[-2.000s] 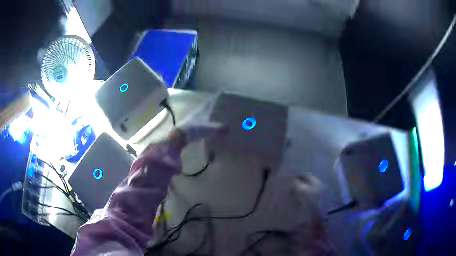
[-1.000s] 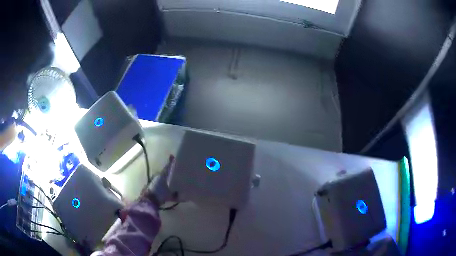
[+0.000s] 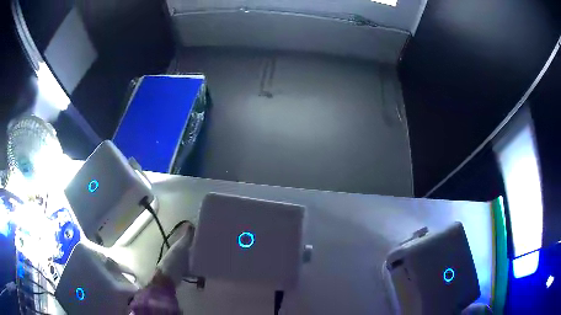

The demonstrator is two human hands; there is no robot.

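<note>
A white projector (image 3: 227, 264) with a glowing blue ring lies in the middle of the white bench top (image 3: 344, 246). A black cord plug (image 3: 278, 301) sits at its front side, and a small pale bracket (image 3: 307, 251) at its right. My left hand (image 3: 175, 253) is at its left side, fingertips beside or against the casing; the grip is hidden. The pink sleeve is cut off by the bottom edge. My right hand cannot be made out; a pale rounded shape at the bottom right edge is too cut off to name.
Two more lit projectors (image 3: 107, 206) stand at the left, one with a black cord, and another (image 3: 424, 271) at the right. A brightly lit fan (image 3: 31, 144) and power strip (image 3: 27, 277) are far left. A blue-topped box (image 3: 157, 123) is behind the bench; dark curtains flank it.
The view has tilted up, so the bench sits lower in the picture. My left hand has stayed by the middle projector's left side. My right hand, blurred over the bench two seconds ago, has left that spot.
</note>
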